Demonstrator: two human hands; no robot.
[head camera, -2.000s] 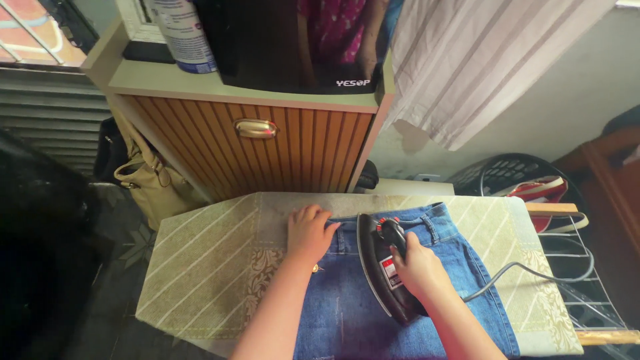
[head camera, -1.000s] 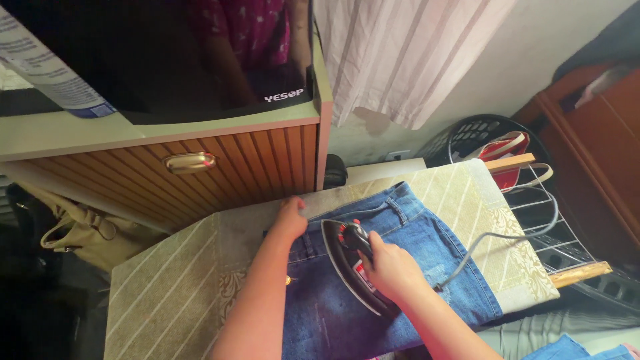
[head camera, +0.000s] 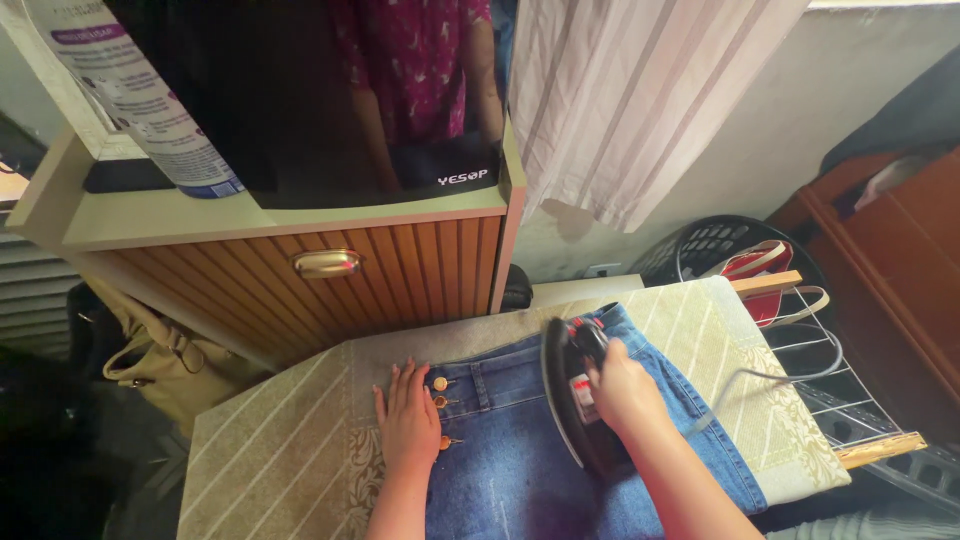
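A blue denim garment (head camera: 487, 465) with metal buttons along its left edge lies on a patterned ironing board (head camera: 270, 442). My right hand (head camera: 626, 386) is closed around the handle of a black clothes iron (head camera: 566, 397), which rests on the denim near the waistband, tip toward the far edge. Part of the iron's rear is blurred and partly behind my forearm. My left hand (head camera: 409, 416) lies flat, fingers a little apart, on the board and against the garment's buttoned edge; it grips nothing.
Behind the board stands a slatted wooden cabinet (head camera: 420, 277) bearing a black glossy appliance (head camera: 300, 112) and a spray can (head camera: 150, 105). A beige handbag (head camera: 169, 360) hangs at left. The iron's grey cord (head camera: 739, 375) runs over the board's wire rest (head camera: 847, 390), near a black basket (head camera: 697, 247).
My left hand has moved from the waistband's far edge to the buttoned edge, which now shows. My right hand still holds the iron on the denim. The view has shifted.
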